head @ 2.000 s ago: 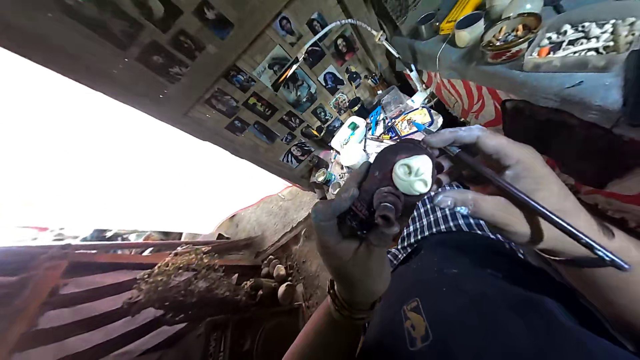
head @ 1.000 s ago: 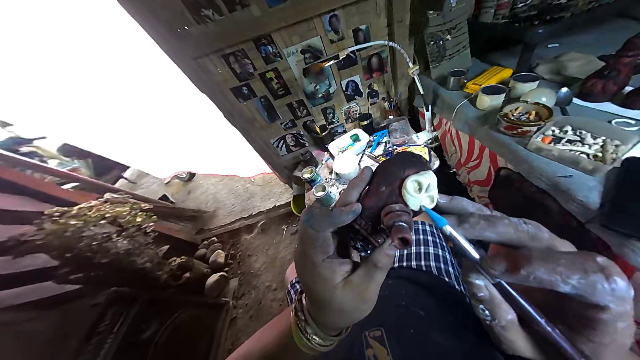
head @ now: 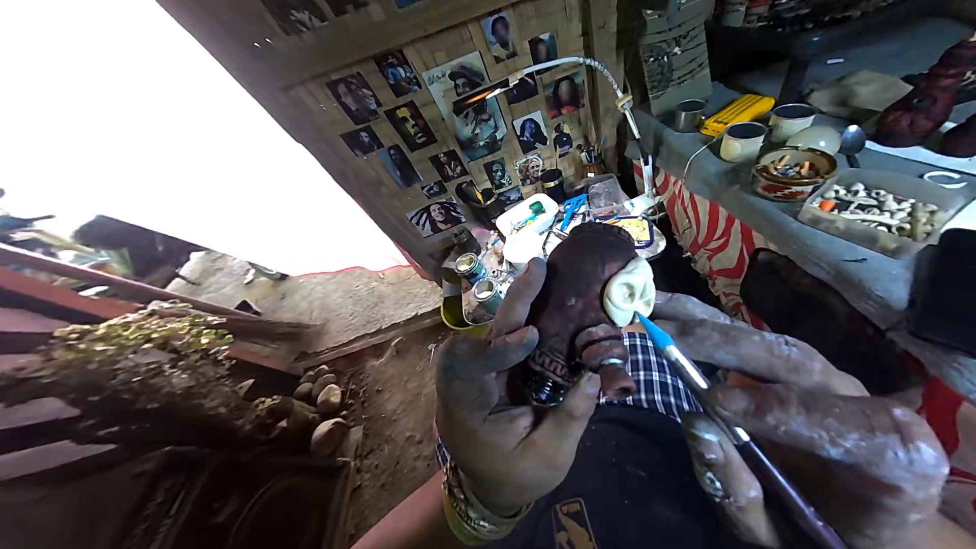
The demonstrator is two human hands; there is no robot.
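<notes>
My left hand grips a dark reddish-brown sculpted piece from its left and lower side. The piece has a short spout-like stub and a band of zigzag pattern near its dark, glossy lower end. On its right side sits a small pale cream face or skull form with hollow eyes. My right hand holds a thin tool with a blue tip and a metal collar. The blue tip meets the lower edge of the pale form; whether it presses in cannot be told.
Beyond my hands stand a white tray, open jars and a gooseneck lamp. The right-hand table holds cups, a bowl of cigarette butts and a plastic box of small pale pieces. A leafy plant and stones lie left.
Two seconds ago the blue tip was not visible and the tool's shaft pointed away to the lower right. Since one second ago it has been at the pale form. The view has swung.
</notes>
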